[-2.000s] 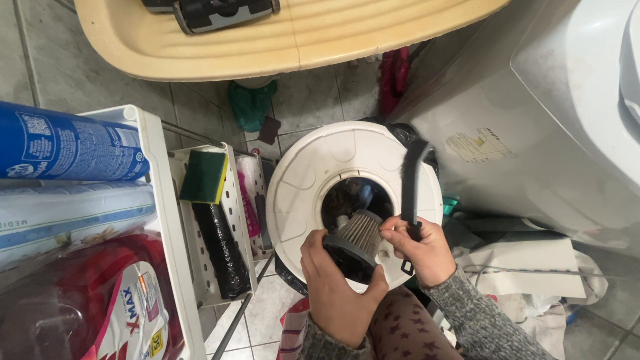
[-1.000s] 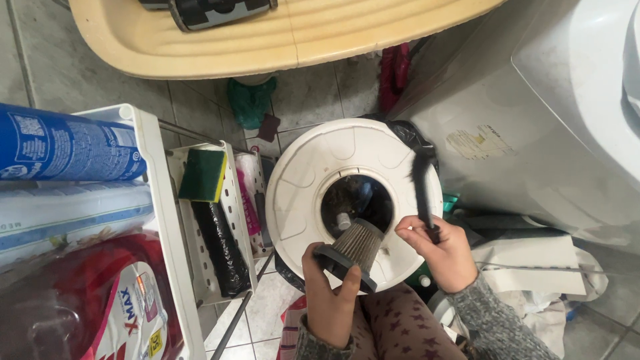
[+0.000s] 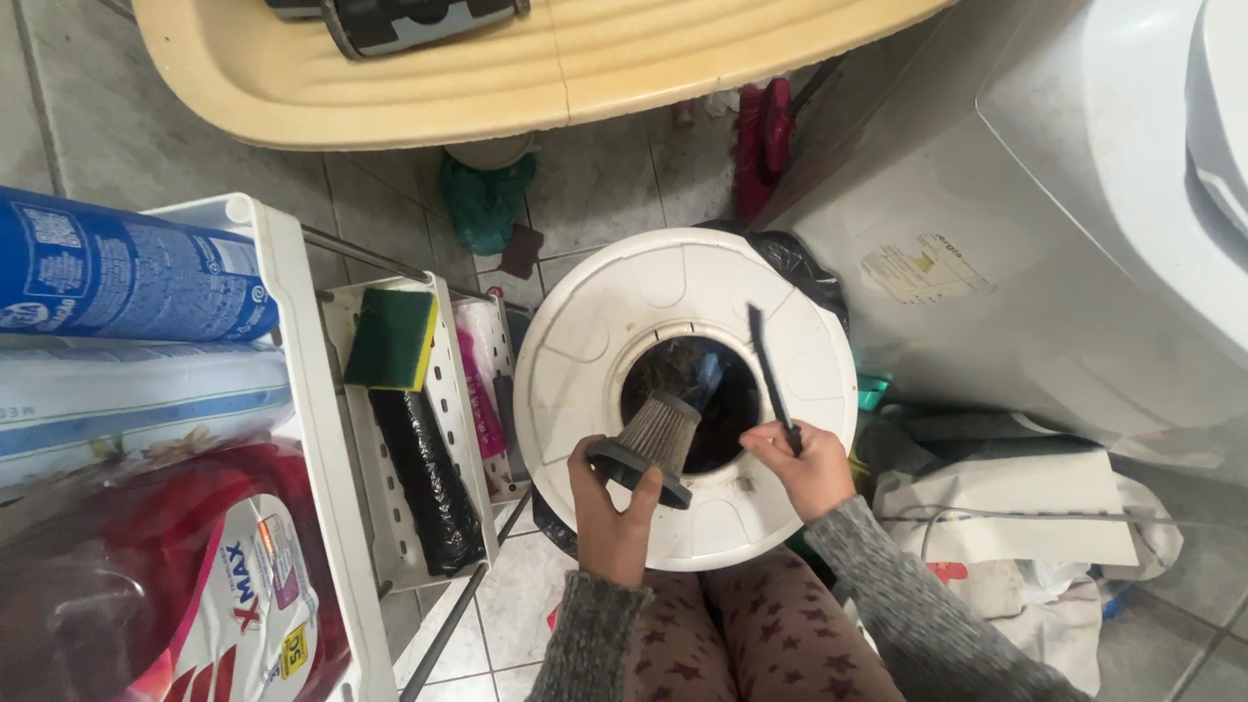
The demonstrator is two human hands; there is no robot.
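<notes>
My left hand (image 3: 614,512) grips the dark rim of a pleated cone-shaped vacuum filter (image 3: 661,434), tilted with its narrow end up over the opening of a round white bin lid (image 3: 585,331). In my right hand (image 3: 807,471) is a thin black brush (image 3: 768,375), held by its lower end between thumb and fingers, its bristled end pointing up and away. The brush is to the right of the filter and apart from it. Dark debris and something bluish show inside the bin's opening (image 3: 726,414).
A white shelf cart (image 3: 322,439) with a green and yellow sponge (image 3: 390,338) and a black plastic roll (image 3: 426,483) stands left. A cream ribbed basin (image 3: 468,93) lies ahead. At right are a white appliance (image 3: 936,195) and piled cloths (image 3: 1043,585). A black bag (image 3: 799,268) edges the bin.
The brush has moved away from the filter to the right and turned in my right hand. My left hand has tilted the filter, which remains over the bin.
</notes>
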